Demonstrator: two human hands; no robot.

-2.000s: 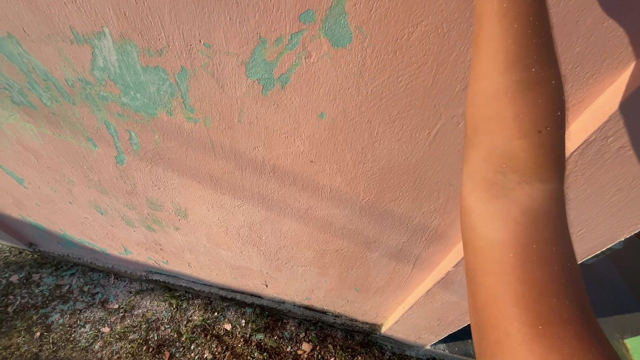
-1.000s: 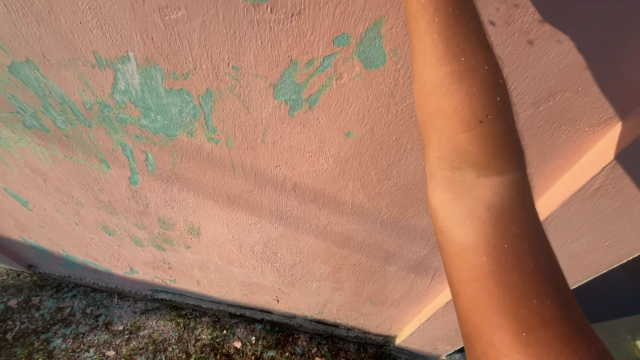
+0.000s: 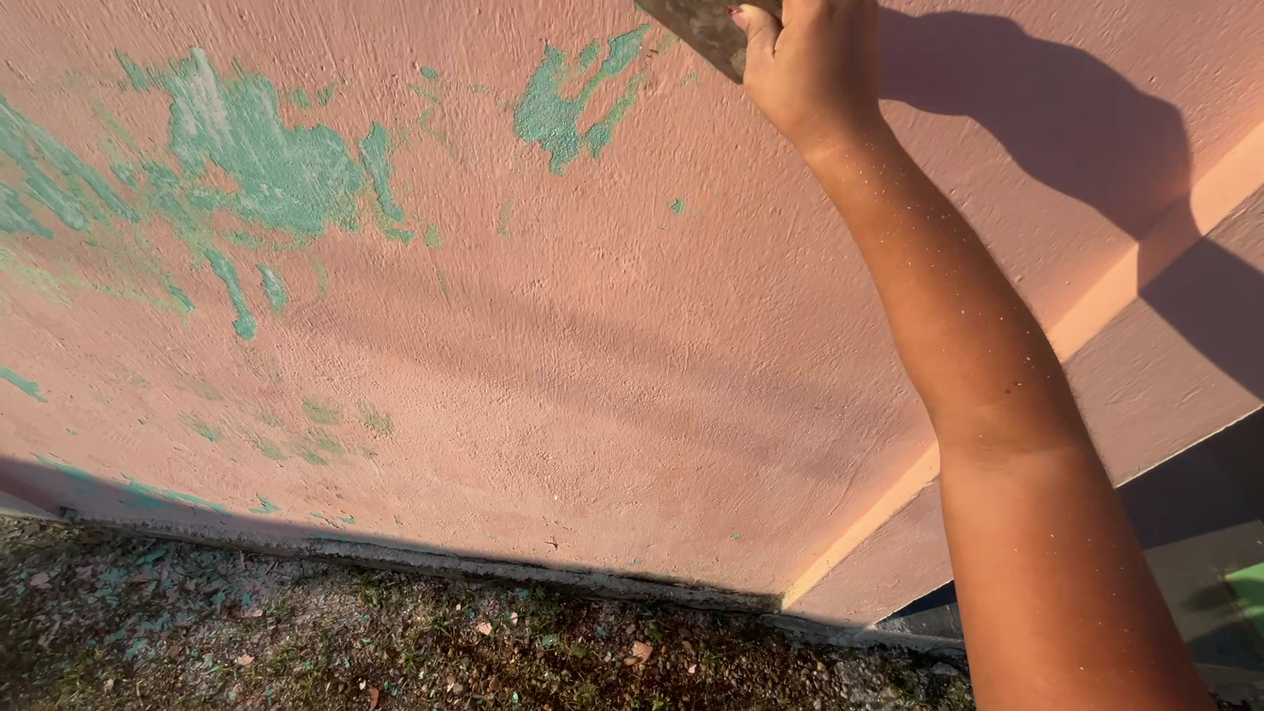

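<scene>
My right hand [image 3: 815, 64] is at the top of the head view, gripping a flat, stained metal scraper blade [image 3: 703, 32]; the tool's upper part is cut off by the frame edge. The blade lies against or close to the pink painted wall [image 3: 592, 365]. Just left of and below the blade is a bare green patch [image 3: 568, 104] where pink paint is off. A larger green patch [image 3: 262, 148] spreads farther left. Small pale specks dot my forearm. My left hand is out of view.
Paint flakes [image 3: 128, 602] and small stones lie on the grassy ground [image 3: 395, 652] along the wall's foot. A raised pink ledge [image 3: 869, 523] runs diagonally at the right, with a darker recess [image 3: 1195, 484] beyond it. My arm's shadow falls on the wall.
My right hand and the scraper, out of frame in both earlier frames, now show at the top. The forearm now slants up to the left.
</scene>
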